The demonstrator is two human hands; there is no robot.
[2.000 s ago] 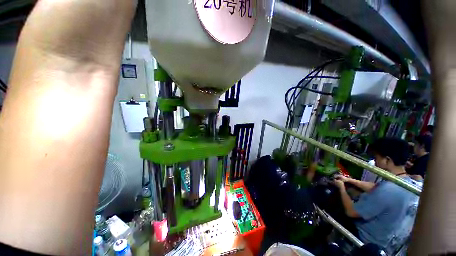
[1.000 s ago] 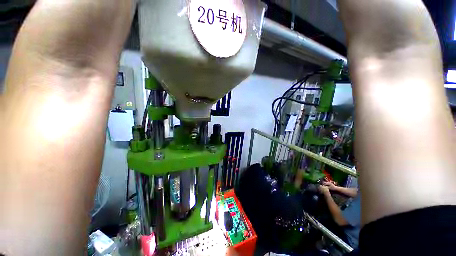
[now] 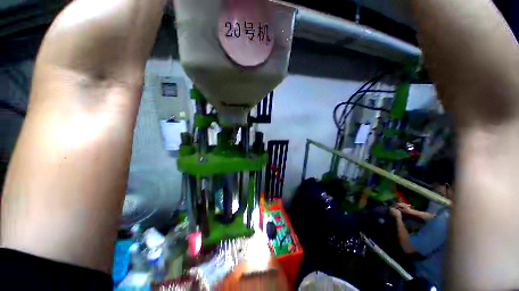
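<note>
The pale hopper (image 3: pixel 236 74) with its round "20号机" label hangs at the top centre, above the green vertical injection machine (image 3: pixel 222 165). My two raised forearms frame the view at left and right. Both hands are beyond the top edge, so what they hold or touch is hidden. The red-orange control panel (image 3: pixel 281 230) with green keypad stands at the machine's lower right. Blurred pale cables (image 3: pixel 227 258) lie below the green lower platen.
A person in a grey-blue shirt (image 3: pixel 429 236) works at another machine on the right. A pale rail (image 3: pixel 375 170) slants before that area. Black glossy covered shapes (image 3: pixel 324 221) stand beside the panel. A fan (image 3: pixel 139 199) is at left, a white bin rim (image 3: pixel 327 281) at bottom.
The view has shifted, and the hopper and machine look slightly smaller and farther off. My right forearm came further into view, then moved somewhat toward the right edge. Both arms stay raised.
</note>
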